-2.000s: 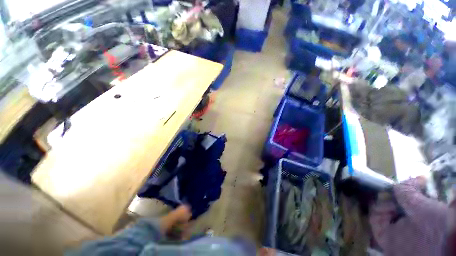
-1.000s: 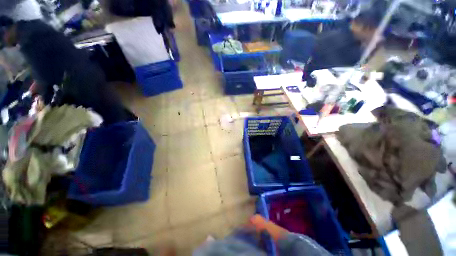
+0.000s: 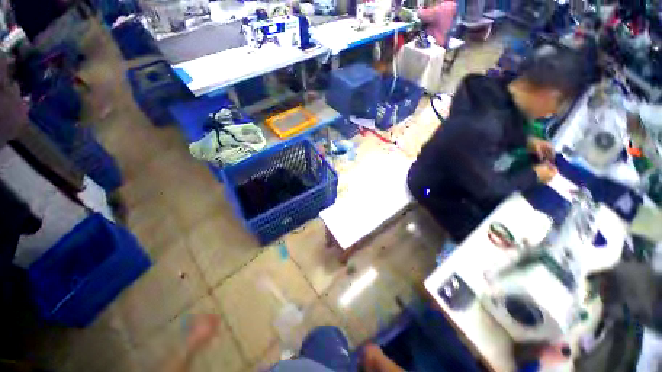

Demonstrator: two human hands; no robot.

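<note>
My left hand is low at the left, blurred over the tiled floor; nothing can be made out in it. My right hand is at the bottom edge, partly cut off and blurred, beside a dark blue crate; whether it touches the crate cannot be told. A blue slatted crate holding dark cloth stands ahead on the floor. A white-topped bench is just right of it.
A person in dark clothing works at a white sewing table on the right. Another blue crate is at the left. Tiled floor runs up the left side. A long table with sewing machines is further ahead, with an orange frame below.
The view has moved forward along the aisle and turned right. The bench and the seated person are now nearer. The crate with red cloth is out of view. My left hand now shows over the floor.
</note>
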